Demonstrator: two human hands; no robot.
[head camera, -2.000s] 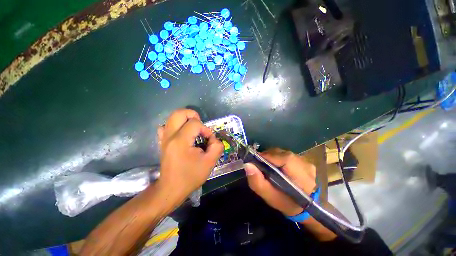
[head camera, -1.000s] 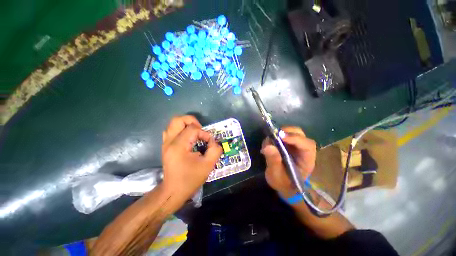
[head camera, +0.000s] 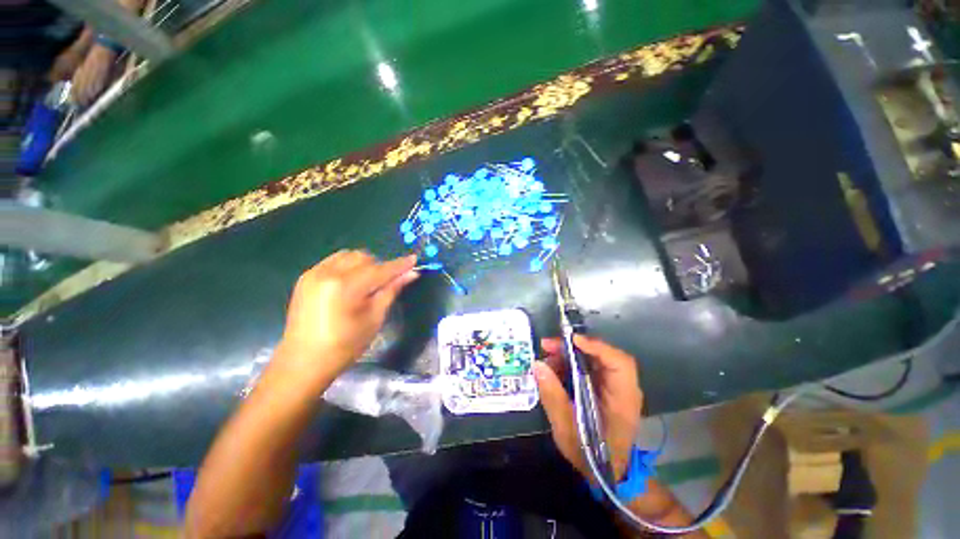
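Observation:
My left hand is left of the pile of blue discs, thumb and forefinger pinched at a blue disc component by the pile's lower left edge. Its thin leads point down and right. My right hand holds the soldering iron, tip up, right of the housing. The open white housing lies on the bench with its circuit board facing up, touched by neither hand's fingertips as far as I can see. The bagged cord lies to its left.
A dark soldering station stands at the right, with a black stand and a tray of silver bits. A chipped rail borders the green conveyor. Another person's hand shows at upper left.
My left hand has left the housing and moved up to the disc pile. The iron has moved off the board and stays in my right hand. The view has shifted, showing more conveyor.

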